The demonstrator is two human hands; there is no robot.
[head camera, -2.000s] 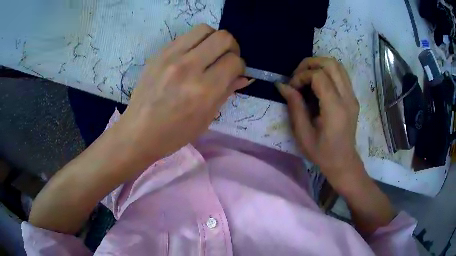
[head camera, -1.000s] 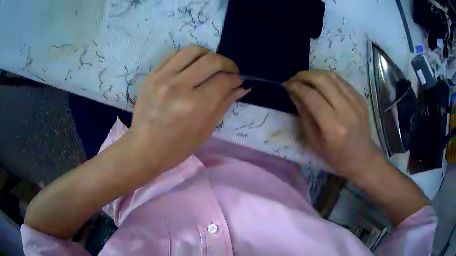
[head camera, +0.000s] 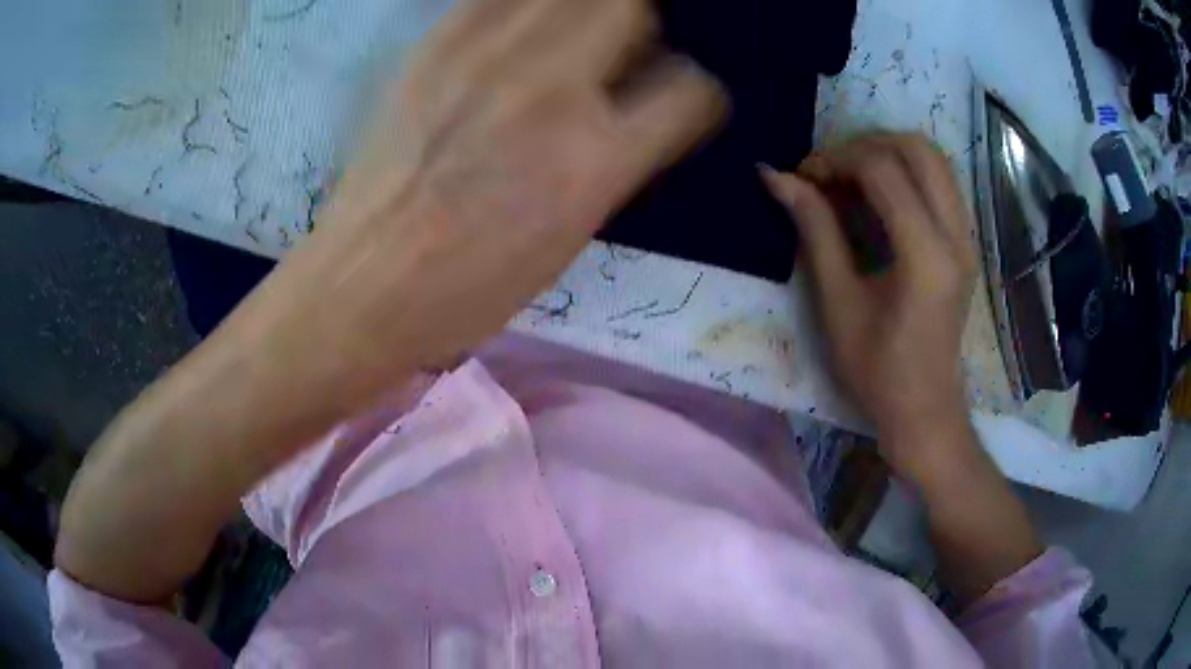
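The navy-black cloth piece (head camera: 745, 144) lies flat on the white table, its near edge straight and its top cut off by the picture's edge. My left hand (head camera: 523, 144) is blurred and reaches over the cloth's left part; its fingertips are bent and I cannot tell if it holds anything. My right hand (head camera: 888, 235) is at the cloth's right edge, thumb and forefinger close together near the side, other fingers curled; whether it grips anything is unclear. No metal strip shows on the cloth.
The steam iron (head camera: 1032, 248) rests at the right on a dark pad (head camera: 1126, 392). A grey bottle with a blue cap (head camera: 1123, 177) and a long grey strip (head camera: 1074, 59) lie beyond it. Black bundles (head camera: 1139, 52) sit at the far right. Threads (head camera: 673, 298) litter the white table (head camera: 745, 346).
The grey strip that both hands held across the cloth's near edge is no longer visible. My left hand has moved forward over the cloth. My right hand has shifted slightly and its fingers have changed shape.
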